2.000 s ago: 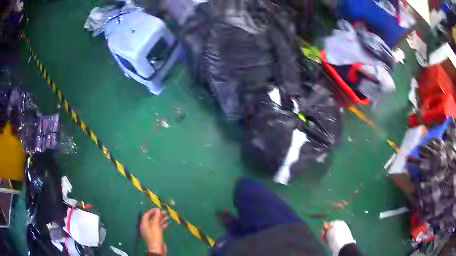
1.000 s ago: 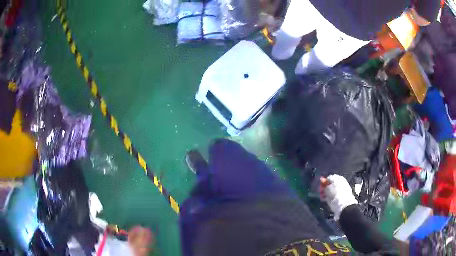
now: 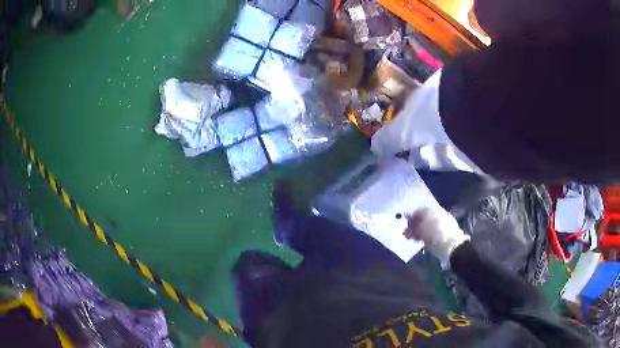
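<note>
My right hand (image 3: pixel 438 233), in a white glove with the fingers showing bare, is over the near right part of a pale plastic stool (image 3: pixel 391 197). The fingers look bent and blurred; whether they touch or grip the stool I cannot tell. My left hand (image 3: pixel 217 342) is only a blurred, skin-coloured patch cut off by the bottom edge, so its fingers are hidden. The stool stands just ahead of my dark-clothed body, which hides part of its near side.
Tied pale blue bundles (image 3: pixel 262 44) and a crumpled plastic bag (image 3: pixel 190 112) lie ahead. Black bags (image 3: pixel 510 224) are at right, below a large dark shape, possibly a person's clothing. Striped tape (image 3: pixel 109 241) and purple plastic-wrapped goods (image 3: pixel 102 299) are at left.
The view has moved forward and turned. The stool is now close to my right hand, and the blue bundles show fully. My left hand has almost left the picture at the bottom.
</note>
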